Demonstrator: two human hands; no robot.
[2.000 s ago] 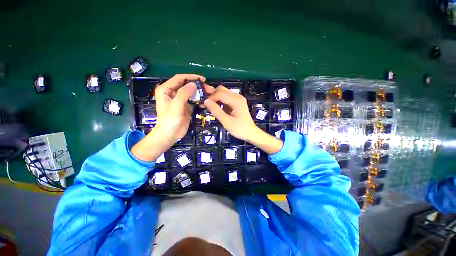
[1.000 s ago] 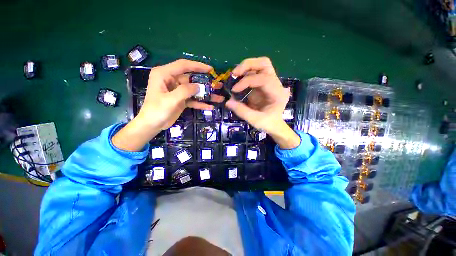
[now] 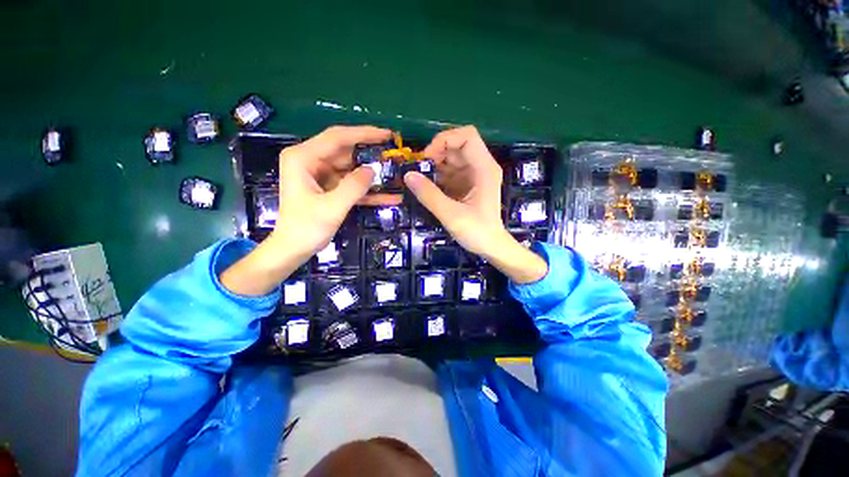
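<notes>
My left hand [image 3: 321,182] grips a dark squarish housing [image 3: 374,158] with a white patch, thumb on its face. My right hand [image 3: 465,186] holds a small black module [image 3: 424,170] right beside it, between thumb and fingers. An orange flex cable [image 3: 402,152] spans the top of the two parts. Both hands are above the far part of the black blister tray [image 3: 551,233], whose pockets hold dark housings with white squares. Whether the flex is joined to the housing I cannot tell.
Several loose housings [image 3: 198,193] lie on the green mat [image 3: 419,65] at left. A white box [image 3: 79,284] with dark leads is at the left edge. A clear tray [image 3: 577,158] with black parts and orange flexes glares at right. Another person's blue sleeve [image 3: 815,359] shows at far right.
The hands first held the parts close together, then drew apart, showing the orange flex. Now the right hand has come back left, with its module turned and beside the housing.
</notes>
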